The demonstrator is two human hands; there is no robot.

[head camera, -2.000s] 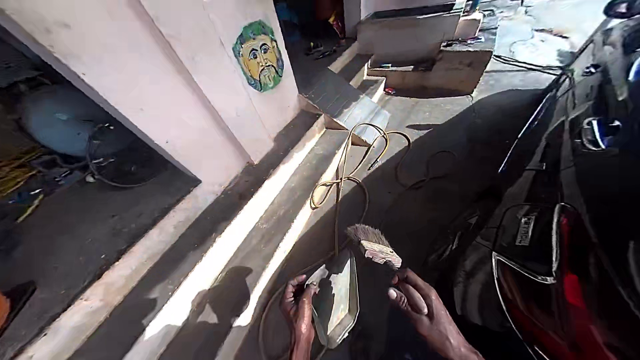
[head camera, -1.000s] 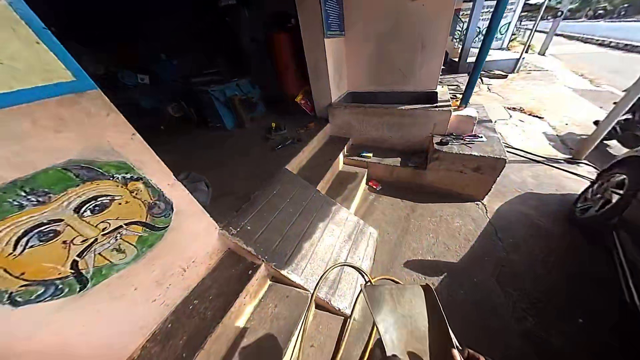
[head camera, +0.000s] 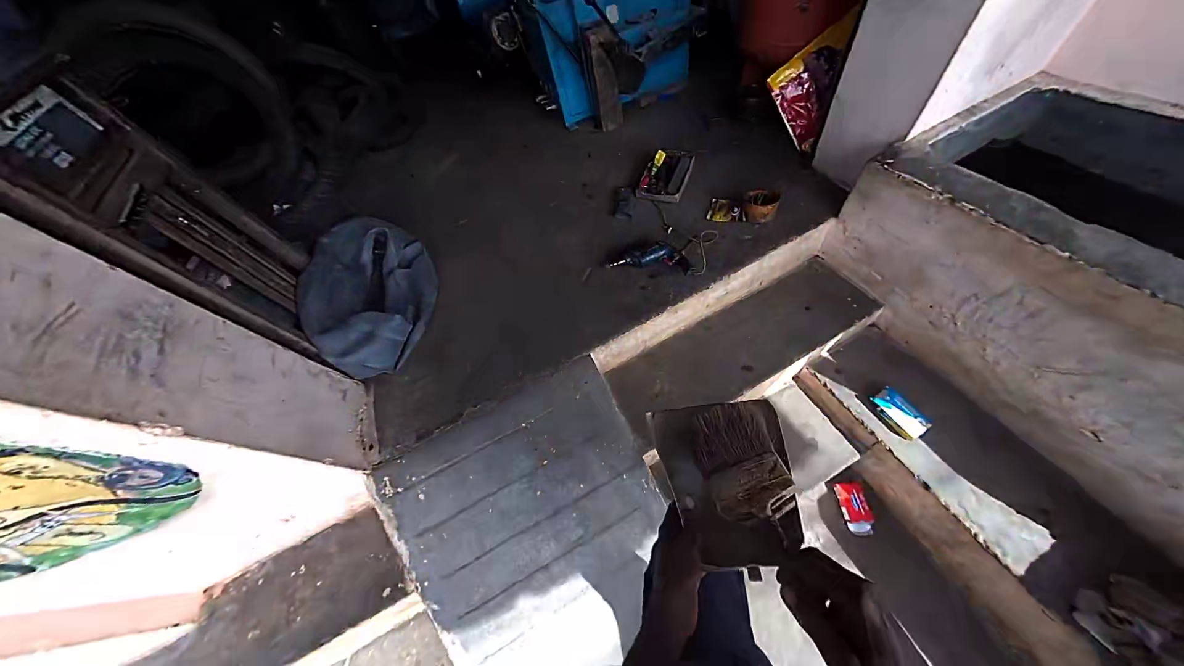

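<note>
Low in the view, right of the grooved concrete ramp, my left hand grips the near left edge of a flat dark tray or sheet. A wide paintbrush with dark bristles lies over its surface, bristles pointing away from me. My right hand is in shadow at the lower right corner of the tray, by the brush's handle end. Whether its fingers hold the brush handle or the tray edge cannot be told.
Steps lead up to a dark floor holding a power drill, an open box and a blue machine. A grey round cloth-like thing leans at the left wall. Blue and red packets lie on the right steps.
The view has swung from the outer steps and car to the doorway. Two seconds ago the brush was by my right hand, apart from the tray; now it is over the tray.
</note>
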